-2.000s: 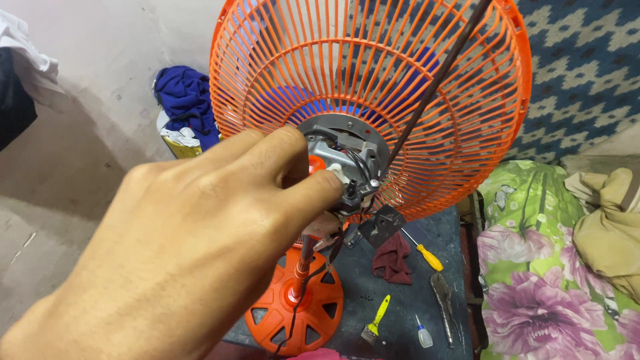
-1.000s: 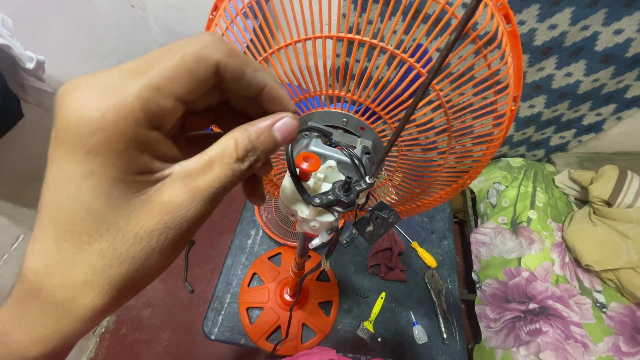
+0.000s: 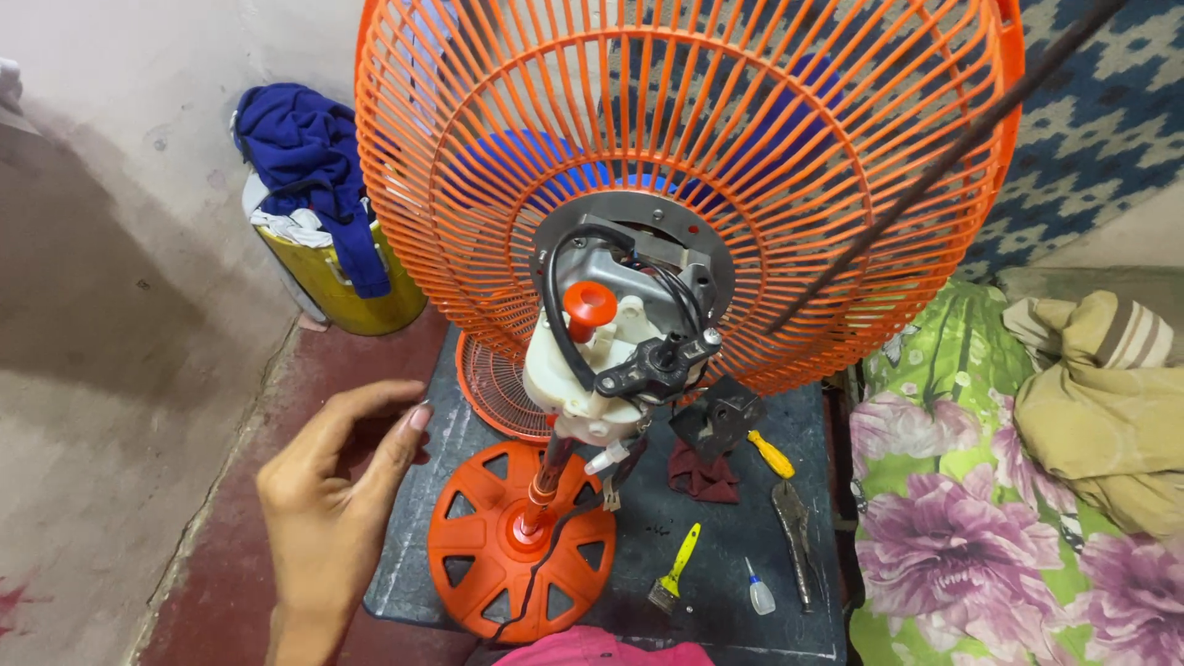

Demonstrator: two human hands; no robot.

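Note:
My left hand (image 3: 338, 499) is raised at the lower left, thumb and forefinger curled with a gap between them and nothing seen in it. To its right stands an orange pedestal fan, its round base (image 3: 476, 573) on a dark table. Behind the orange rear grille (image 3: 666, 111), the motor housing is uncovered, showing a white plastic gearbox (image 3: 555, 370) with an orange knob (image 3: 590, 307), a black crank arm (image 3: 657, 365) and a looped black cable (image 3: 555, 296). A black switch plate (image 3: 720, 416) hangs beside it. My right hand is out of view.
On the table (image 3: 638, 573) lie a yellow-handled screwdriver (image 3: 770, 455), locking pliers (image 3: 793, 536), a yellow-green brush (image 3: 680, 564), a small dropper bottle (image 3: 759, 592) and a maroon cloth (image 3: 703, 474). A yellow bin (image 3: 370, 296) with clothes stands left; a floral-covered bed (image 3: 953, 536) lies right.
My left hand has drawn back from the motor area, down and to the left. The knob and gearbox, partly covered by the hand two seconds ago, now show fully.

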